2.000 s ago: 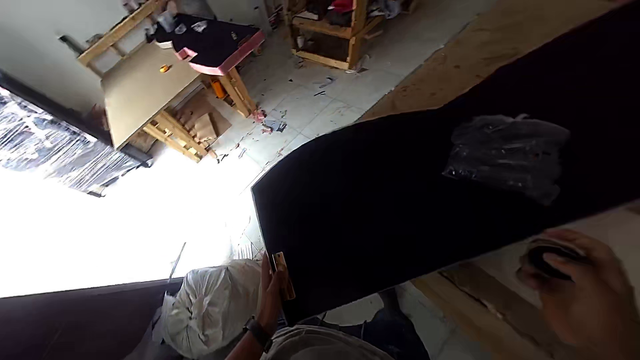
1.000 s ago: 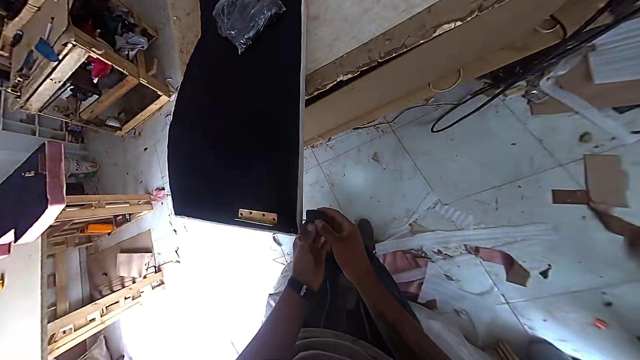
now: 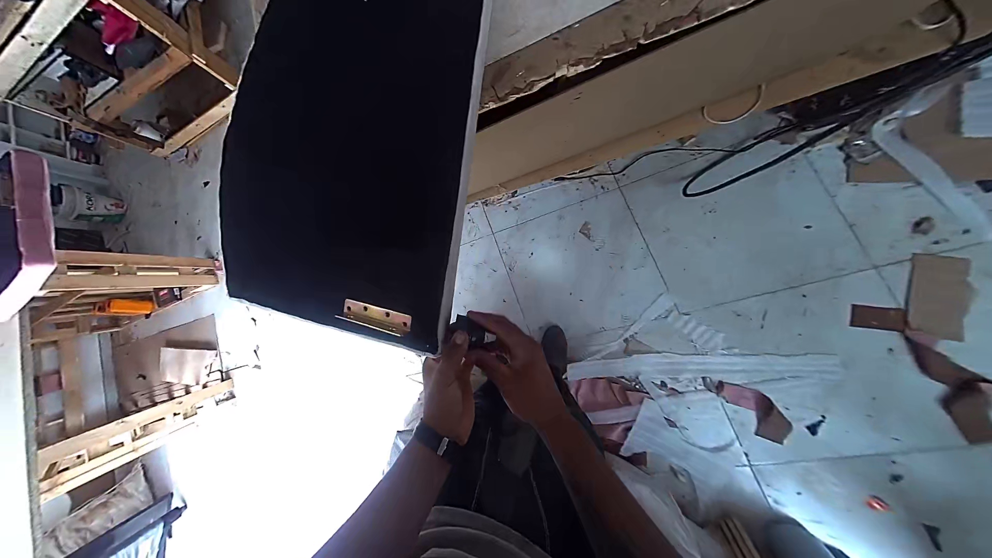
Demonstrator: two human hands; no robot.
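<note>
A large panel covered in black fabric (image 3: 349, 155) stretches up the middle of the view, with a pale side edge. A brass-coloured hinge (image 3: 376, 317) lies near its lower edge. At the panel's lower right corner, my left hand (image 3: 449, 387) and my right hand (image 3: 515, 364) meet around a small black object (image 3: 470, 332), possibly a tape measure. The fingers of both hands are on it. A dark band is on my left wrist.
Wooden frames (image 3: 128, 279) and a pink-edged padded piece (image 3: 35, 209) are at the left. A long beige board (image 3: 620, 101) runs at upper right, beside black cables (image 3: 736, 182). Cardboard scraps (image 3: 939, 297) and white strips (image 3: 713, 366) litter the tiled floor.
The view has turned strongly since the earliest frame. My right hand, then apart from the left with a dark round object, is now beside my left hand at the panel's corner.
</note>
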